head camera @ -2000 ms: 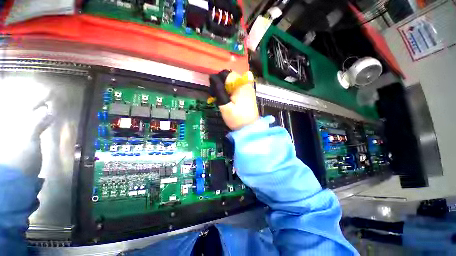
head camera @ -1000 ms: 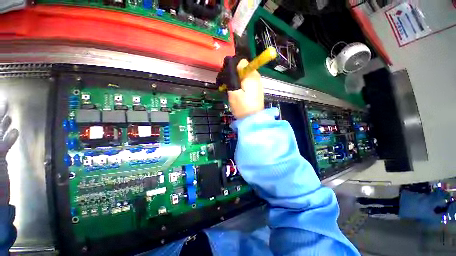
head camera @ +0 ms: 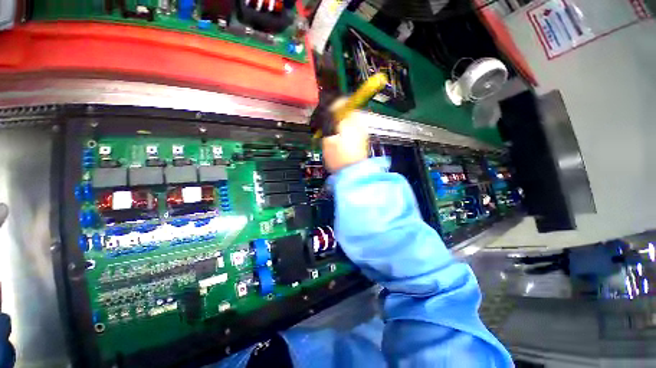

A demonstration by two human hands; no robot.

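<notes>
My right hand (head camera: 347,144) is closed around a slim yellow tool (head camera: 368,93), whose shaft points up and right. Black coverings show on its fingers. The hand is above the upper right part of a green circuit board (head camera: 248,208) in a black carrier (head camera: 65,237), and it hides part of the board. The board bears two copper-red coils (head camera: 191,197), grey blocks above them, small blue parts, and a red-and-white striped coil (head camera: 324,240). My left hand (head camera: 3,213) is only a sliver at the left edge, cut off, so its grip is hidden.
A red tray (head camera: 158,61) with another board lies behind the rail. A parts tray (head camera: 400,79) and a white fan (head camera: 480,80) stand on the green mat. Another carrier board (head camera: 460,205) is on the right. Part of a person (head camera: 600,260) shows at the far right.
The view has shifted, so the carrier sits further left. My right hand still holds the yellow tool, which now shows more of its shaft. My left hand and sleeve have mostly left the picture.
</notes>
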